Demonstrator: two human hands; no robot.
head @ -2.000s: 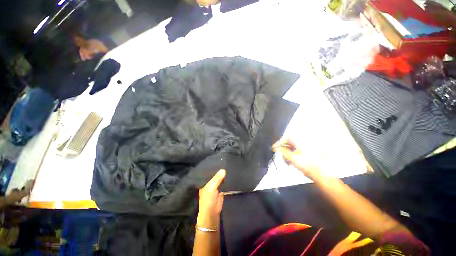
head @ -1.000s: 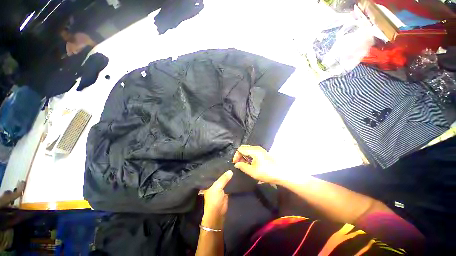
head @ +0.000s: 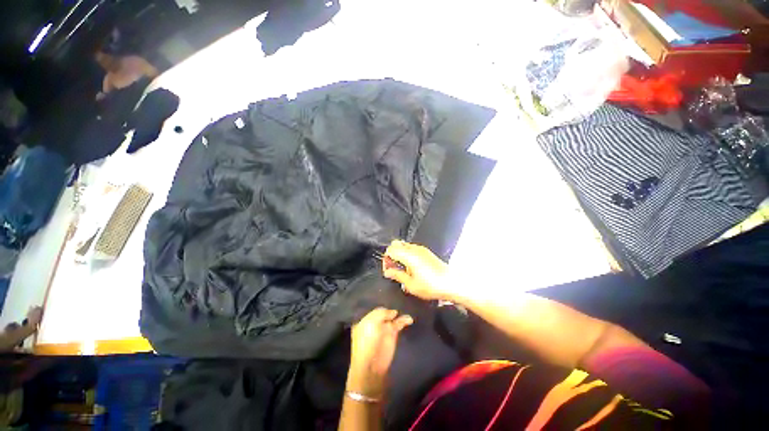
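Note:
A dark garment [head: 278,194] lies spread over the white table and hangs over its front edge. Its shiny, crinkled lining faces up, with a smoother matte band along the front and right. My right hand [head: 413,269] is at the inner edge of this band, fingertips together on the cloth; a thin needle-like line seems to show at them, too small to be sure. My left hand [head: 377,337] is just below and left of it, fingers curled at the band near the table edge, pinching the cloth.
A striped cloth [head: 649,185] with small dark pieces [head: 634,192] lies at right. Behind it are a red plastic bag [head: 648,91], clear plastic [head: 569,71] and a red box [head: 708,61]. A ridged block [head: 124,221] lies at left. A person's arm [head: 125,71] shows at far left.
My right hand has come in from the garment's right side to the band, then moved slightly left. My left hand's raised thumb has folded down and the hand sits slightly lower and further right.

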